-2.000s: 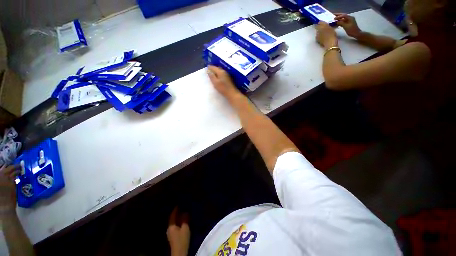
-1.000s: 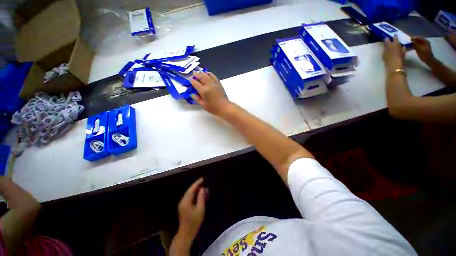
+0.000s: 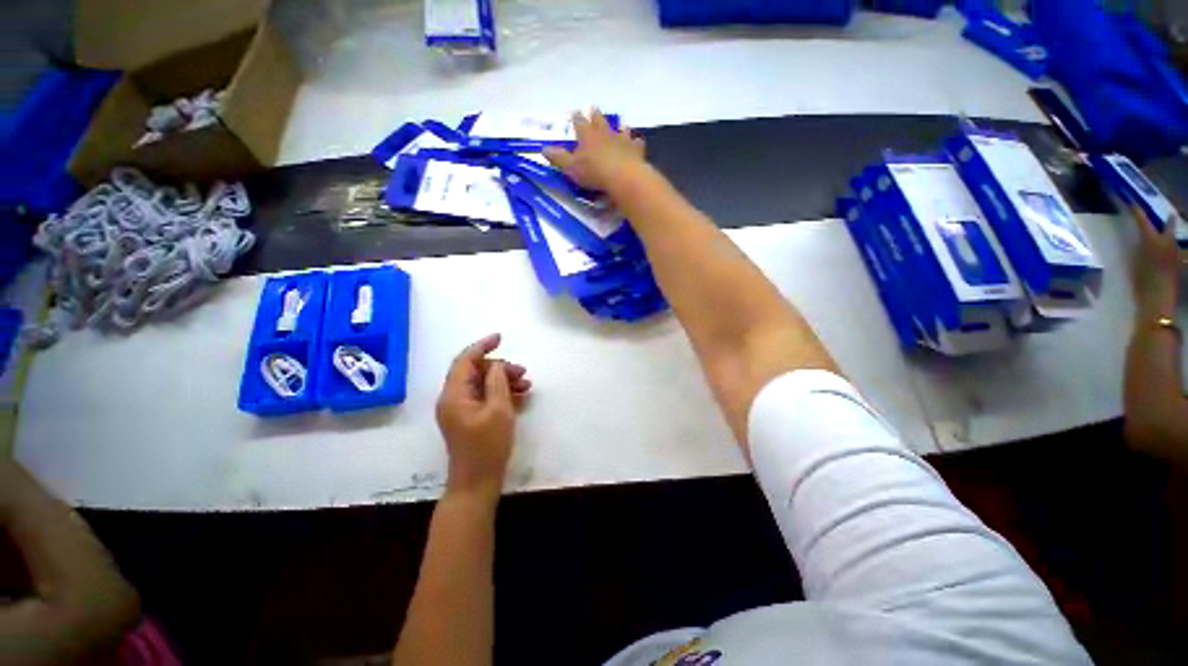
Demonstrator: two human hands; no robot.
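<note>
My right hand (image 3: pixel 602 154) reaches onto the back of a fanned pile of flat box blanks (image 3: pixel 456 189); its fingers touch a blank, and whether they grip it cannot be told. My left hand (image 3: pixel 480 403) is above the white tabletop near its front edge, empty, with fingers loosely curled and apart. Two blue insert trays (image 3: pixel 326 341) lie side by side left of my left hand, each with a white plug and a coiled white cable. Filled boxes (image 3: pixel 958 254) lean in a group at the right.
A heap of white cables (image 3: pixel 137 247) lies at the left before an open cardboard carton (image 3: pixel 254 111). A dark conveyor belt (image 3: pixel 769 169) runs behind. Another person's arm (image 3: pixel 1153 338) is at far right, holding a box; another's arm (image 3: pixel 59 572) is at lower left.
My right hand has gone from the filled boxes to the pile, now farther back on it. My left hand has come up from below the table edge. The view has swung left.
</note>
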